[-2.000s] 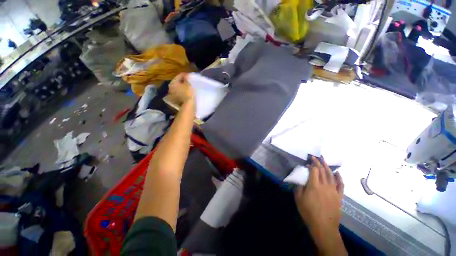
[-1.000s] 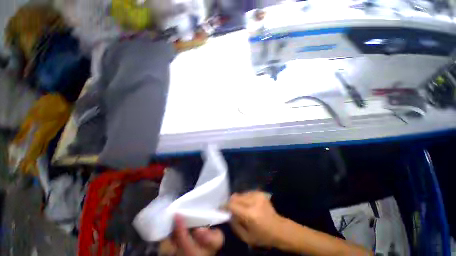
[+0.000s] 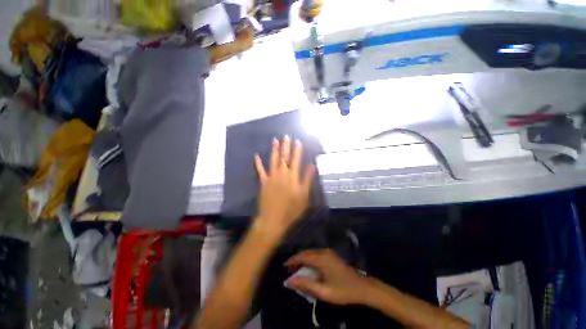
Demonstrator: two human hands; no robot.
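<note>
A dark grey cut panel (image 3: 241, 151) lies on the white machine bed, left of the presser foot and needle area (image 3: 344, 103), and hangs over the front edge. My left hand (image 3: 283, 186) lies flat on it with fingers spread, holding nothing. My right hand (image 3: 331, 276) is over the dark lap below the table edge. It is closed on a small pale piece (image 3: 304, 275), mostly hidden by the fingers, with a pale cord hanging below it. The white sewing machine head (image 3: 411, 61) with blue "JACK" lettering stands above the bed.
A larger grey panel (image 3: 160, 128) drapes over the table's left end, above a red basket (image 3: 132, 276). A curved dark strip (image 3: 424, 142), a black tool (image 3: 471, 115) and a red-handled tool (image 3: 532, 119) lie right of the needle. A blue basket (image 3: 565, 257) is below right.
My left hand has gone from the white piece over the lap up onto the table. The dark panel now lies under it. My right hand stays low, now around a small pale piece.
</note>
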